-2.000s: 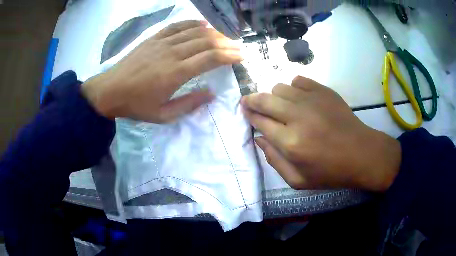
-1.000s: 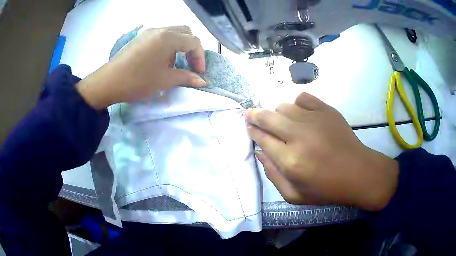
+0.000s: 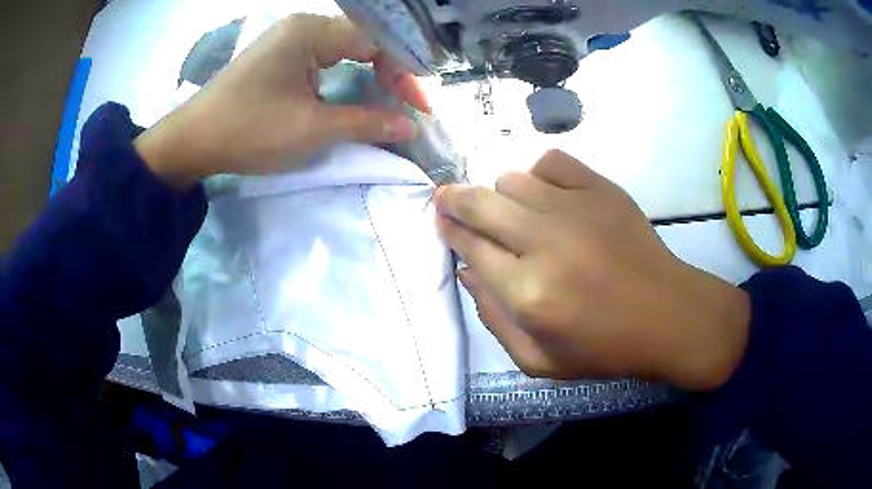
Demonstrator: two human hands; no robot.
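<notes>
The white pocket bag [image 3: 335, 267] with dark stitch lines lies on the machine table, its lower edge over the ruler-marked front edge. The grey garment panel [image 3: 430, 148] shows above its folded upper edge and through a gap near the bottom. My right hand [image 3: 583, 277] pinches the cloth at its upper right corner. My left hand [image 3: 277, 100] is at the folded-back upper part, thumb and forefinger at the grey cloth; the fingertips partly hide what they hold. The presser foot and needle area [image 3: 486, 95] is above the cloth, apart from it.
Fabric scissors [image 3: 760, 181] with yellow and green handles lie to the right. The white sewing machine head [image 3: 631, 14] is at the top. A round dark knob-like part [image 3: 555, 110] is right of the needle. The ruler-marked edge [image 3: 564, 396] runs along the front.
My left hand has gone from flat on the cloth to pinching, folding the upper part back and showing grey cloth. My right hand keeps its pinch. The view has shifted slightly.
</notes>
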